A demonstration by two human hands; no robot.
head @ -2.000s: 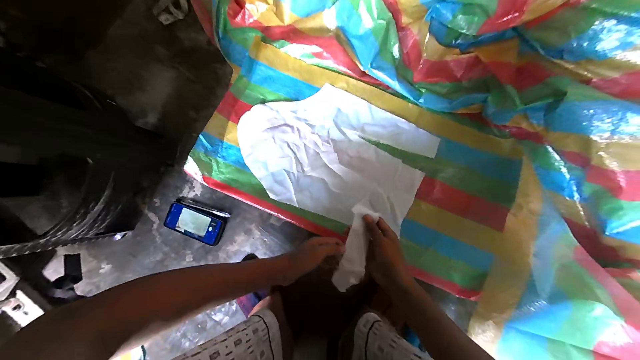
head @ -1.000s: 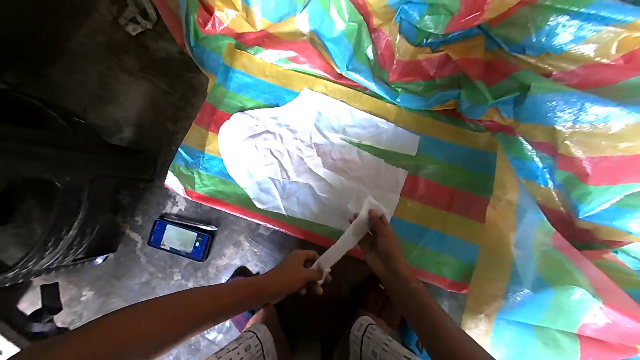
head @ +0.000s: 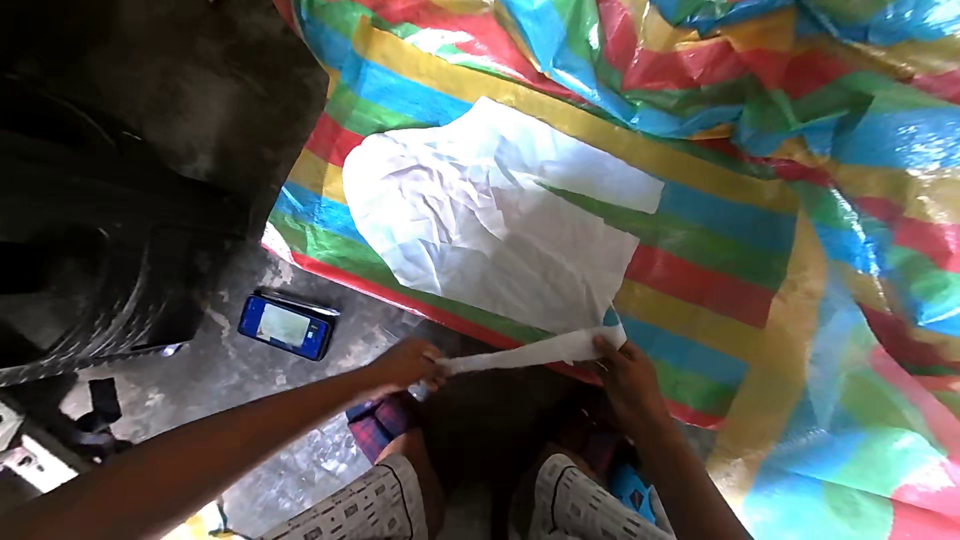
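A wrinkled white fabric piece (head: pixel 480 217), with a rounded left end and a slit on its right side, lies on a striped plastic sheet (head: pixel 701 285). My left hand (head: pixel 409 366) grips the left end of a narrow white strip (head: pixel 525 354). The strip's wider right end is pinched in my right hand (head: pixel 626 367), beside the lower right corner of the fabric piece. Between my hands the strip is stretched nearly level, just over the sheet's near edge. Whether the strip is joined to the larger piece I cannot tell.
A phone with a lit screen (head: pixel 285 326) lies on the concrete floor (head: pixel 217 405) left of the sheet. A black plastic object (head: pixel 112 247) stands farther left. Bunched folds of the striped sheet rise at the back and right.
My left hand moved left, away from my right hand, then slightly up. The strip, steep two seconds ago and slanting one second ago, now runs nearly level between my hands.
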